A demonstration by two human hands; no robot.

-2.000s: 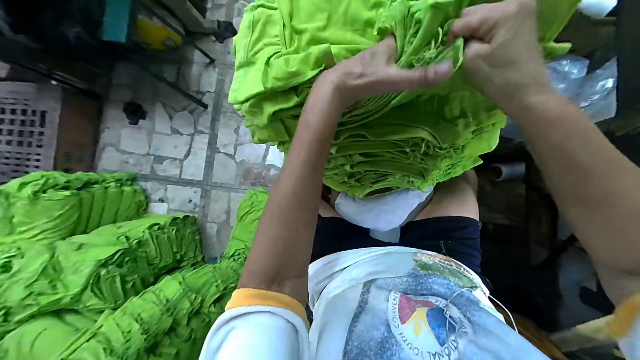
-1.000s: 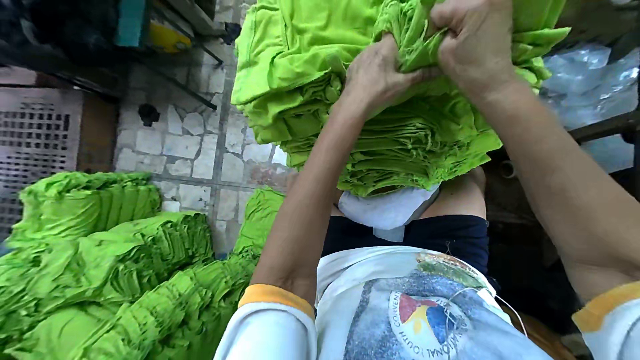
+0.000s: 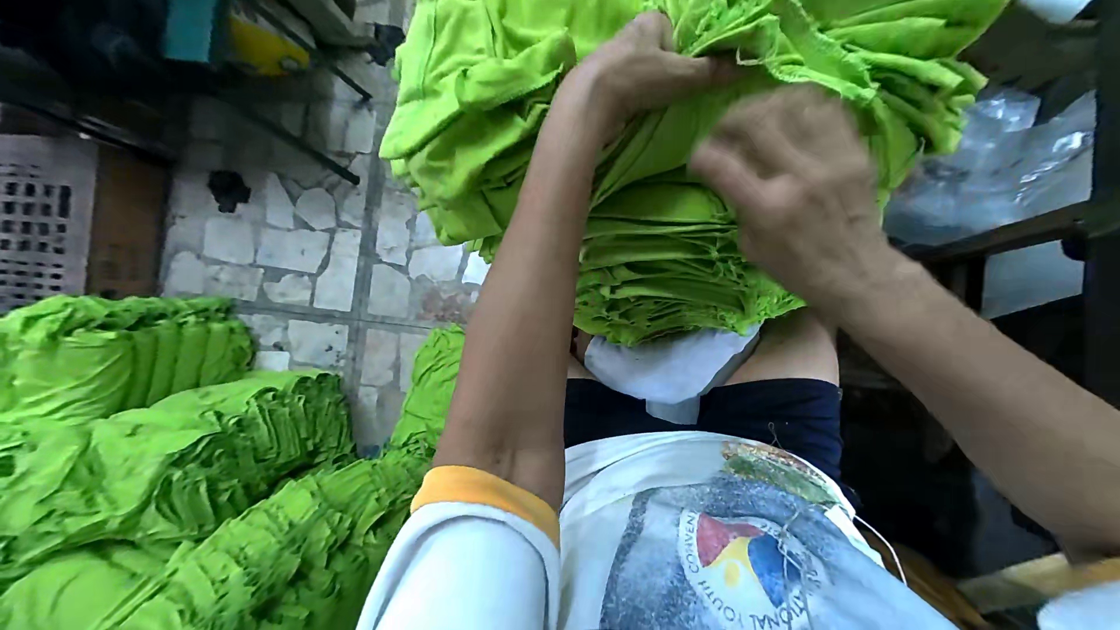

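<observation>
A thick stack of folded lime-green cloth pieces (image 3: 490, 114) rests over my lap, with its rough seamed edges facing me. My left hand (image 3: 652, 74) grips a gathered part of the cloth near the top, its fingers partly hidden in the folds. Blurred by motion, my right hand (image 3: 787, 166) is just in front of the stack, to the right of and lower than the left hand. Its fingers look curled, and whether it holds any cloth cannot be made out. A white cloth (image 3: 669, 363) lies under the stack, between my thighs.
Bundles of the same green cloth (image 3: 175, 464) are piled at the lower left. Beyond them are a stone-tiled floor (image 3: 293, 245) and a perforated crate (image 3: 39, 219). Clear plastic (image 3: 1006, 166) lies at the right by a dark frame (image 3: 1006, 232). A yellow object (image 3: 267, 44) is at the upper left.
My right hand has come away from the gathered cloth beside my left hand and moved down toward me. More seamed cloth now spreads out at the upper right of the stack.
</observation>
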